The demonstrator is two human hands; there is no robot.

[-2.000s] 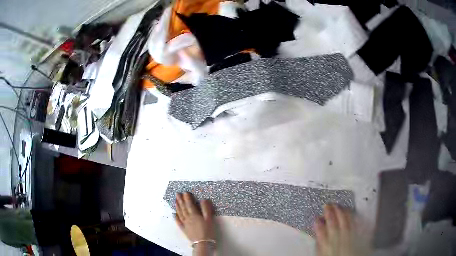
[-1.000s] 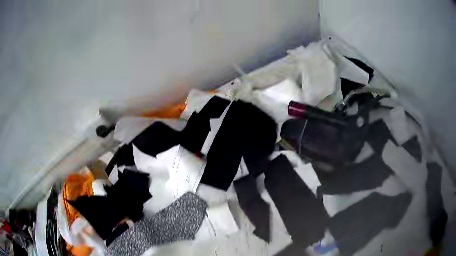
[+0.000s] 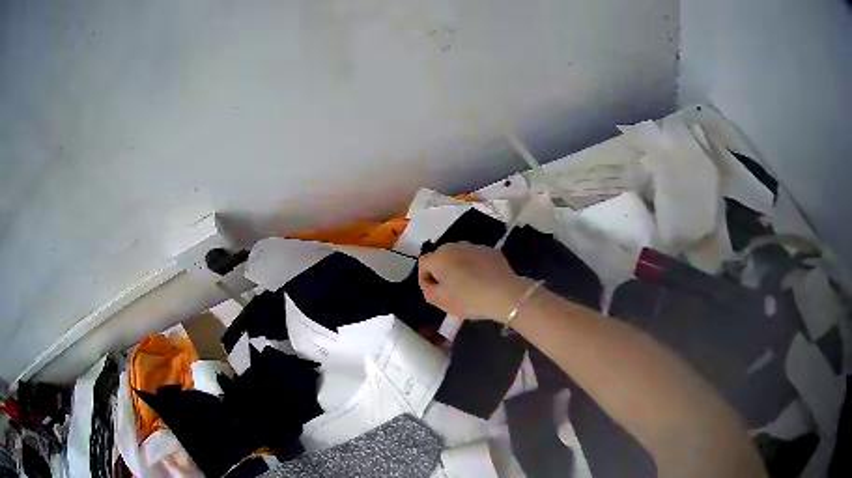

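My right hand (image 3: 470, 280) reaches in from the lower right, with a thin bracelet at the wrist. Its fingers are curled shut on a black fabric piece (image 3: 406, 297) among the scraps; the fingertips are partly hidden. More black cloth lies just above and right of the hand. A speckled grey cut piece (image 3: 366, 455) lies at the bottom, cut off by the picture's edge. My left hand is out of the picture.
White pattern papers (image 3: 397, 359) and a jagged black offcut (image 3: 271, 397) lie left of the forearm. Orange cloth (image 3: 161, 373) is at the left. A dark red tube (image 3: 651, 265) and dark pouch (image 3: 724, 313) lie right. A pale wall (image 3: 327, 112) rises behind.
The view has swung up from the smoothed grey piece, where both hands lay flat, to the scraps at the back. My right hand has come in and closed on black cloth.
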